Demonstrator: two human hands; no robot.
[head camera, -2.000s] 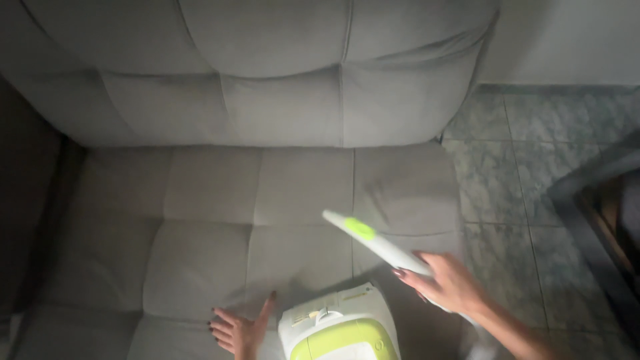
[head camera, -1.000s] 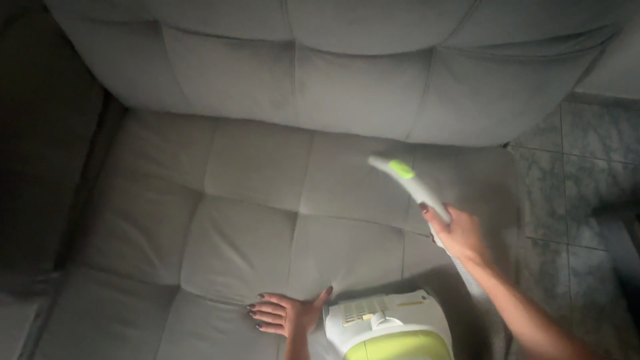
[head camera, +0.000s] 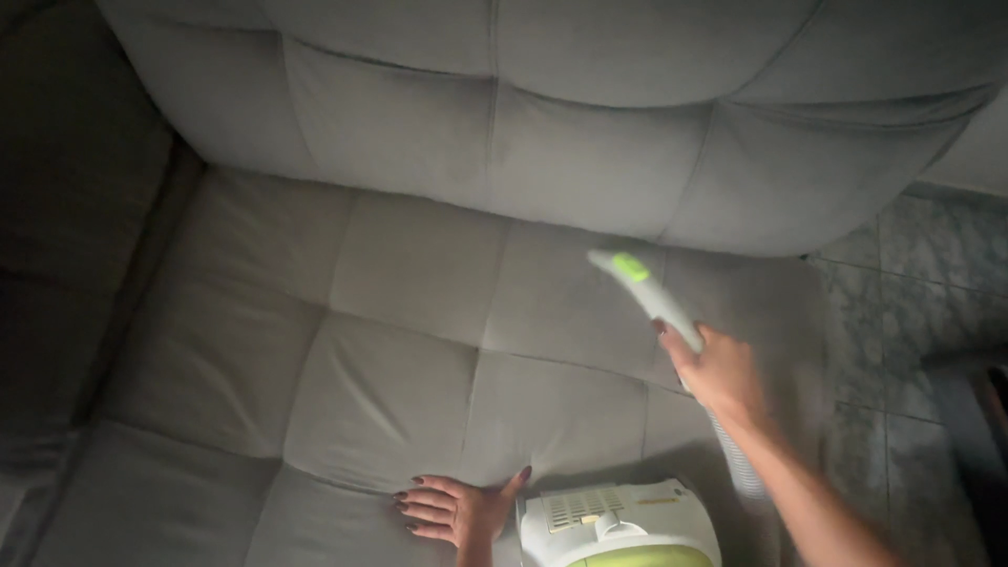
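Observation:
My right hand (head camera: 720, 366) grips the white handle of a vacuum cleaner hose (head camera: 654, 295), which has a bright green part near its tip. The tip points up and left over the rear of a grey sofa seat (head camera: 409, 276), near the backrest. A ribbed hose (head camera: 736, 465) runs down from the handle, partly behind my right forearm. My left hand (head camera: 468, 508) lies on the seat with its fingers spread, holding nothing. Just right of it, the white and green vacuum cleaner body (head camera: 622, 520) rests on the seat, cut off by the bottom edge.
The tufted sofa backrest (head camera: 598, 150) spans the top. A dark armrest (head camera: 71, 220) borders the seat on the left. At the right are a tiled floor (head camera: 858, 323), part of a pale wall (head camera: 972, 150) and a dark object (head camera: 965, 441) that I cannot identify.
The view has shifted left. The hose handle, at a low slant two seconds ago, now points more steeply toward the backrest. My left hand stays beside the vacuum cleaner body.

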